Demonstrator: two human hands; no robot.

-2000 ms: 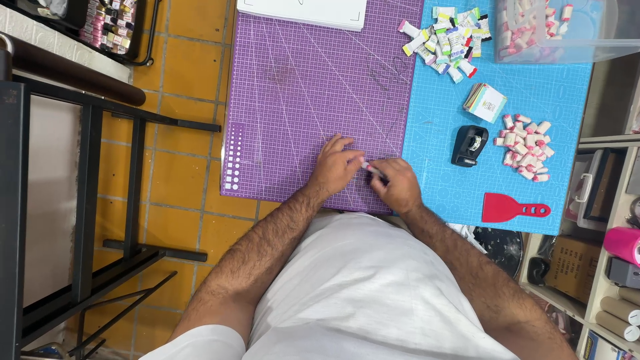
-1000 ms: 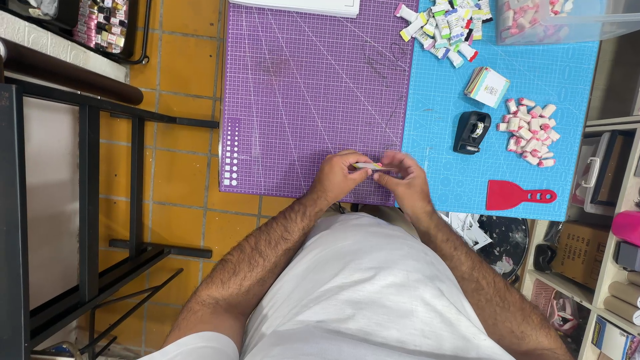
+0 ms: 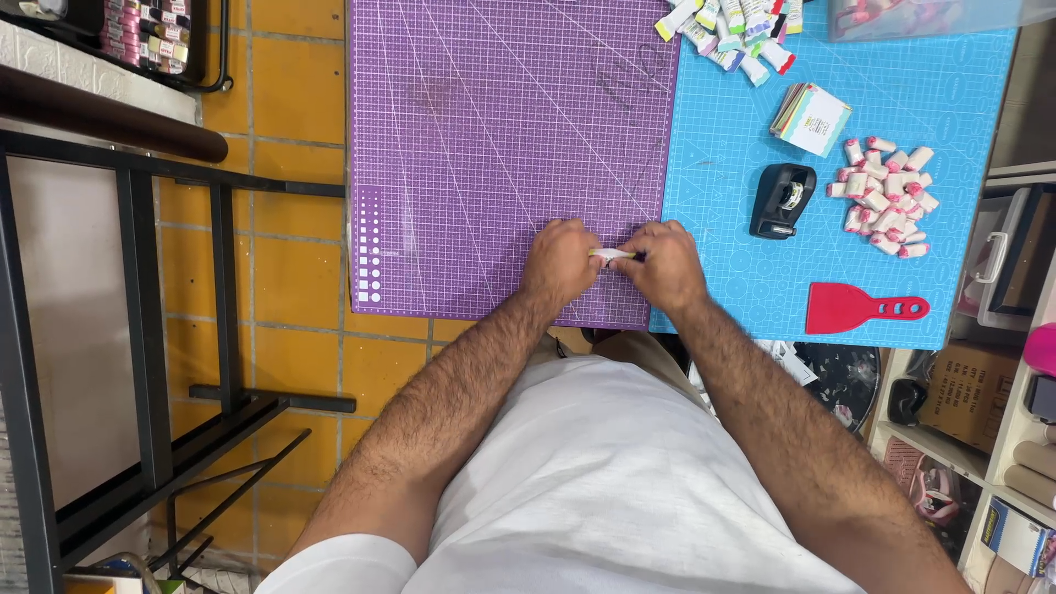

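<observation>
My left hand and my right hand pinch the two ends of a small white wrapped piece, held over the near edge of the purple cutting mat. To the right, on the blue cutting mat, stands a black tape dispenser. Beyond it sits a stack of small printed cards. A pile of small white and pink wrapped pieces lies right of the dispenser. Further back is a heap of small packets with coloured ends.
A red plastic scraper lies near the blue mat's front right corner. A clear plastic bin stands at the back right. Shelves with a cardboard box are at the right, and a black metal frame is at the left.
Two seconds ago my hands were at different angles; both now face each other with the small piece stretched between their fingers. The piles, cards and dispenser lie as before.
</observation>
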